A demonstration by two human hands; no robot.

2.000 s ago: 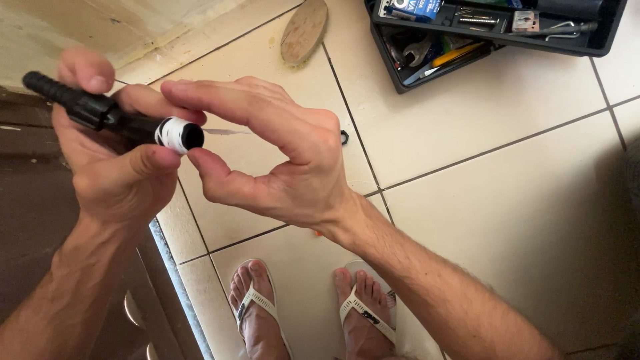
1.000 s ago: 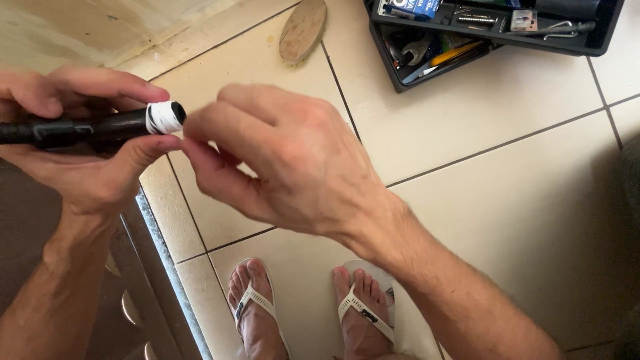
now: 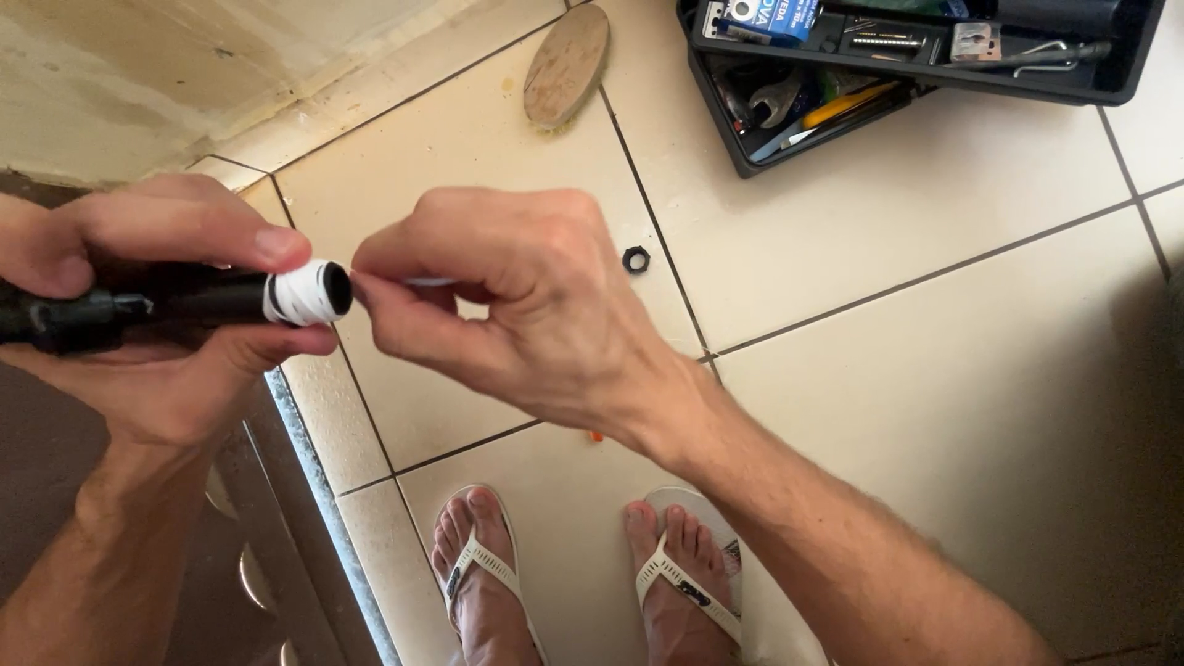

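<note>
A black plastic pipe fitting (image 3: 208, 298) lies across my left hand (image 3: 176, 240), whose fingers and thumb close around it from above and below. White thread tape (image 3: 301, 294) is wrapped around its open right end, with dark lines of thread showing through. Just right of that end is my right hand (image 3: 499, 296), thumb and forefinger pinched together. A thin pale strip shows between those fingers; it is too small to tell whether it joins the wrapped tape. The far left end of the fitting runs out of view.
On the tiled floor (image 3: 888, 416) lie a black ring nut (image 3: 635, 260), a wooden brush (image 3: 567, 65) and a small orange piece (image 3: 596, 436). A black toolbox (image 3: 749, 166) with tools stands at the top right. My feet in white flip-flops (image 3: 481, 555) are below.
The fitting and my left hand have moved left, and the fitting lies nearer level. My right hand has gone from spread fingers beside the taped end to a closed pinch.
</note>
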